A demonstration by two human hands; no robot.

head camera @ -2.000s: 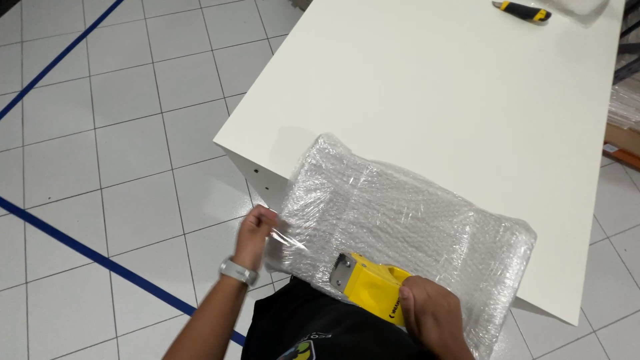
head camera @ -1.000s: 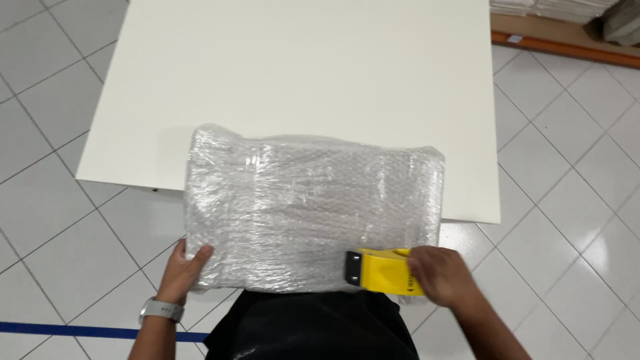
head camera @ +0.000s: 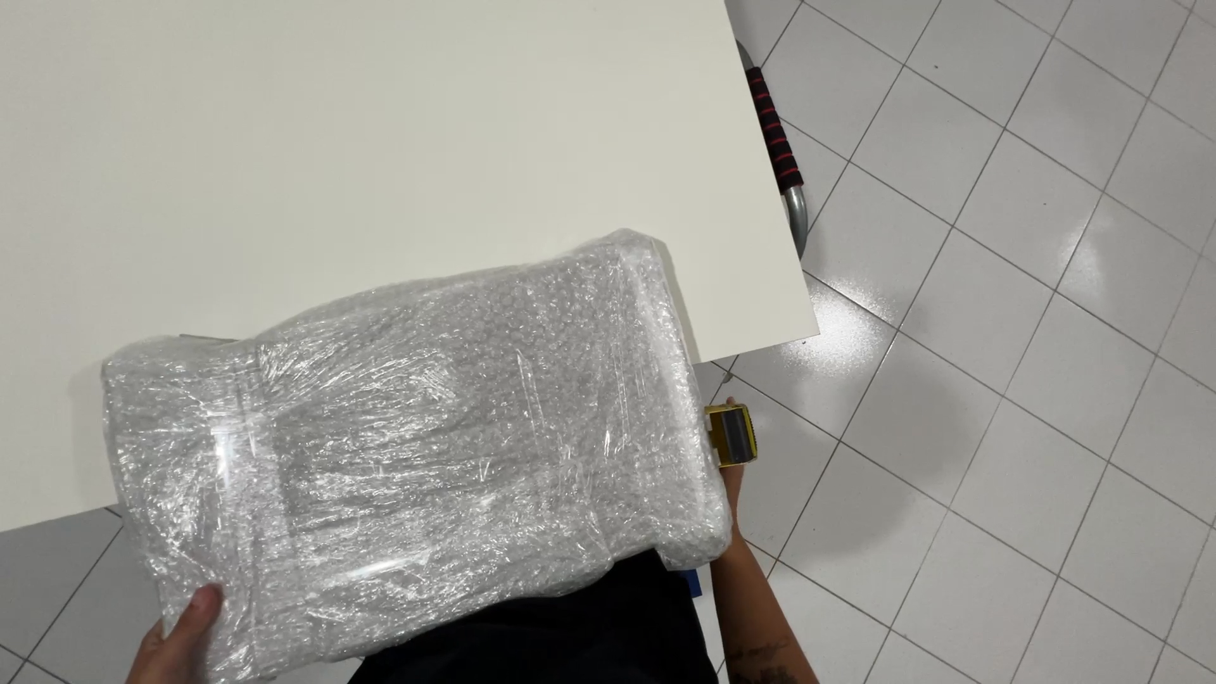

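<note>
A flat rectangular package in clear bubble wrap [head camera: 427, 446] lies tilted over the near edge of a white table, close against my body. My left hand [head camera: 185, 636] grips its lower left corner, thumb on top and fingers beneath. Past the package's right end, my right hand [head camera: 732, 475] is mostly hidden behind the wrap. The yellow tape dispenser [head camera: 731, 435] sticks out there, its dark roller end showing; the right hand's fingers around it are largely out of sight.
The white table [head camera: 399, 123] spans the upper left. A metal handle with a black and red grip [head camera: 776, 128] stands out from its right edge. Tiled floor [head camera: 1026, 332] lies to the right, and a small blue piece [head camera: 689, 581] shows under the package.
The tape dispenser and my right hand have moved from above the package to beyond its right end. My left hand remains at the lower left corner. The view has shifted greatly.
</note>
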